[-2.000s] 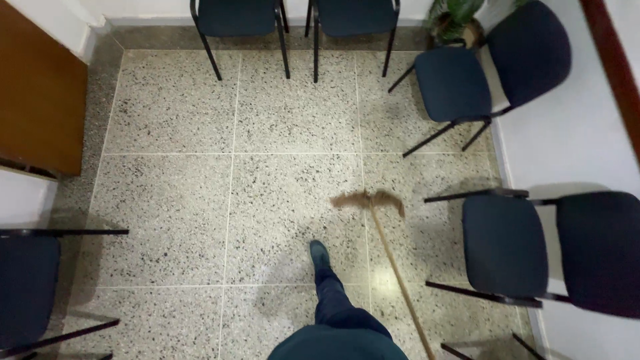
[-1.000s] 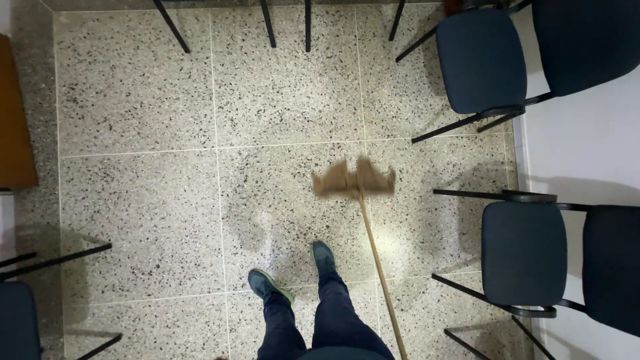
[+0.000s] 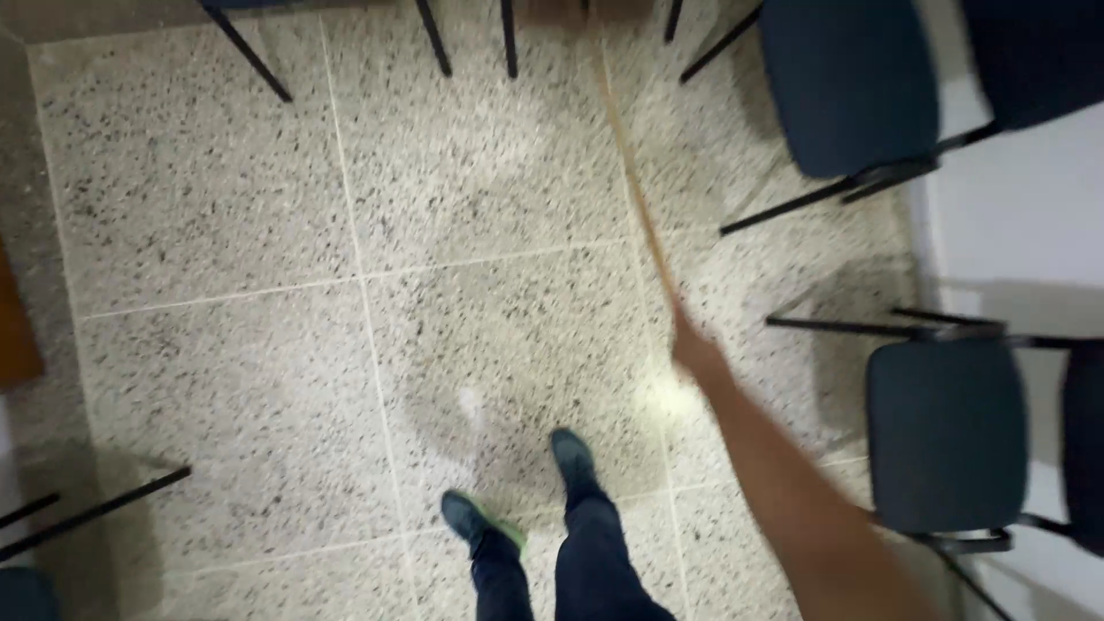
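Stretched forward from the lower right, my right hand (image 3: 697,345) is closed around the end part of a long wooden pole (image 3: 634,172). The pole runs up and slightly left across the speckled tile floor (image 3: 483,328). At its far end, a blurred brown mop-like head (image 3: 595,12) shows at the top edge, close to the legs of the chairs there. My left hand is outside the view. My two shoes (image 3: 572,457) stand on the floor at bottom centre, left of the right forearm.
Dark chairs with black metal legs line the right side, one at upper right (image 3: 849,82) and one lower (image 3: 947,435). More chair legs (image 3: 246,52) reach in at the top. Another chair (image 3: 26,595) is at lower left. A white wall (image 3: 1026,224) borders the right.
The brown head has moved from mid-floor up to the chair legs at the top. My right hand and forearm have come into view, reaching forward on the pole.
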